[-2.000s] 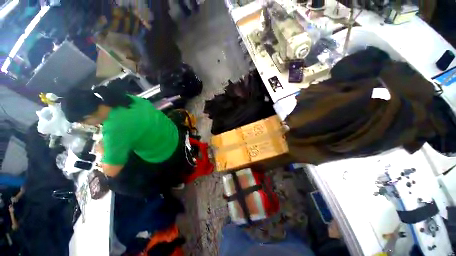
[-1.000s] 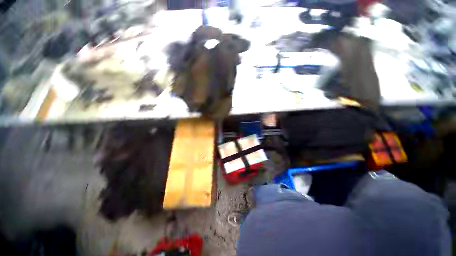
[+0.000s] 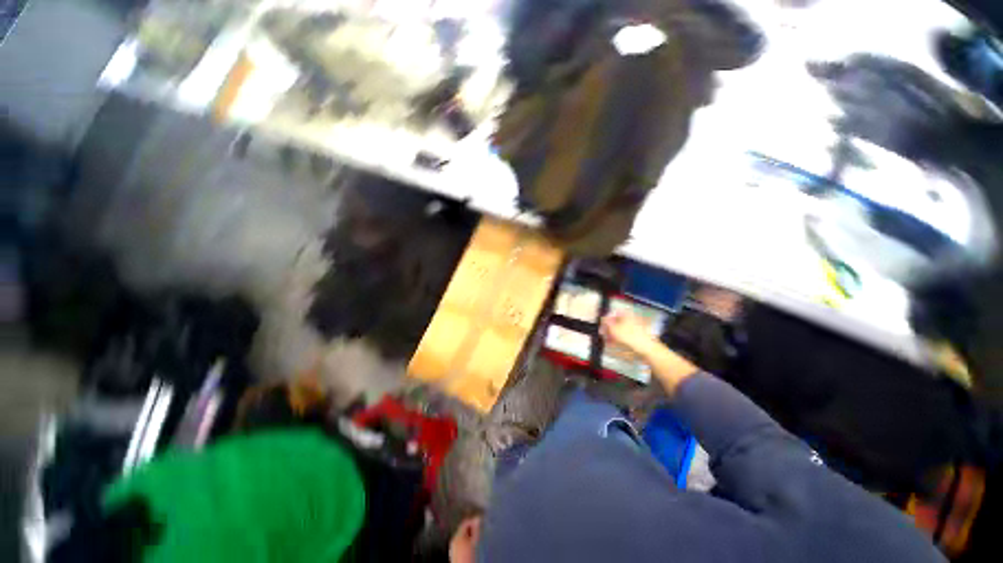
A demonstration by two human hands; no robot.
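Observation:
The picture is blurred. My right hand [image 3: 629,332], in a grey-blue sleeve, is at the low red stool with a pale top and dark crossed straps [image 3: 572,339]. Its fingers are smeared, and I cannot tell whether they grip the stool or a strap. A small part of my left hand [image 3: 466,539] shows low in the picture, cut off by the bottom edge. Its fingers are hidden. A brown cardboard carton [image 3: 484,313] stands just left of the stool.
A brown-black cloth bundle [image 3: 605,121] with a white tag lies on the white table [image 3: 704,209] and hangs over its edge. Dark cloth [image 3: 379,258] is heaped left of the carton. A person in green [image 3: 242,495] is at lower left. A blue crate [image 3: 669,440] is beside my arm.
The view has swung round from the aisle to the table and tilted. My right hand has come into view and reached the strapped stool. Part of my left hand now shows at the bottom.

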